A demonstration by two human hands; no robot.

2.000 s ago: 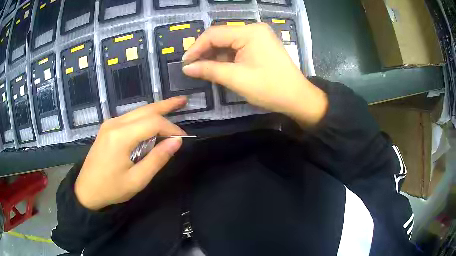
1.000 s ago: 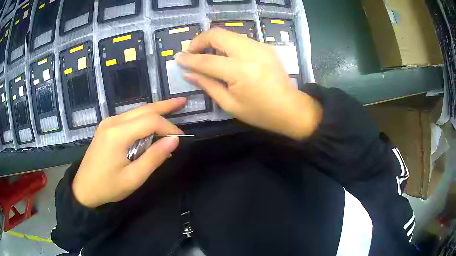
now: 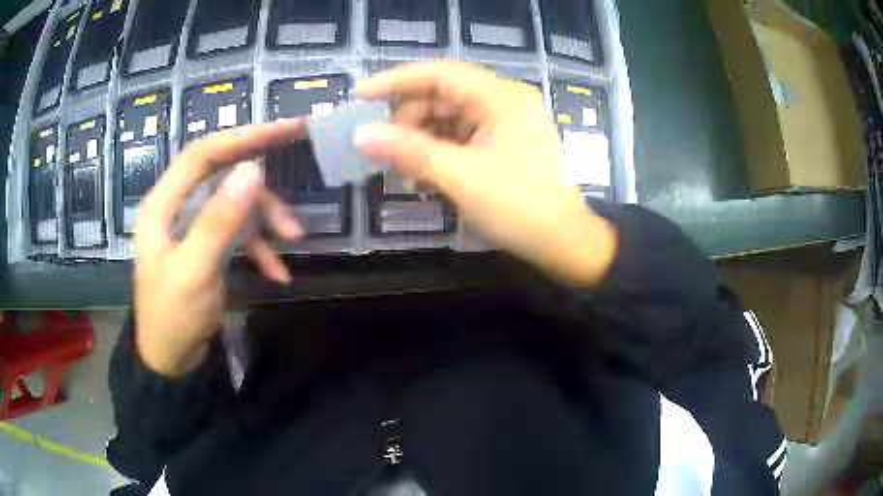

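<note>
My right hand (image 3: 489, 160) pinches a thin grey adhesive sheet (image 3: 341, 155) between thumb and fingers, above a black phone-like frame (image 3: 308, 208) in the tray's near row. My left hand (image 3: 198, 218) is blurred, its fingers spread. Its index fingertip reaches the sheet's upper left edge; contact is unclear. A blurred greyish strip (image 3: 235, 351) shows beside the left wrist; whether the left hand holds it is unclear. The clear blister tray (image 3: 356, 208) holds rows of black frames with yellow strips. Another near-row frame, at the right, bears a whitish rectangle (image 3: 585, 158).
An open cardboard box (image 3: 808, 107) stands at the right on the green bench (image 3: 789, 225). Another brown box (image 3: 799, 354) is below the bench edge at the right. A red stool-like object (image 3: 44, 354) stands on the floor at the lower left, near a yellow line.
The grey sheet is lifted off the frame in my right hand. My left hand has moved up and left with fingers spread; the thin white edge at its fingertips is gone. The view has shifted.
</note>
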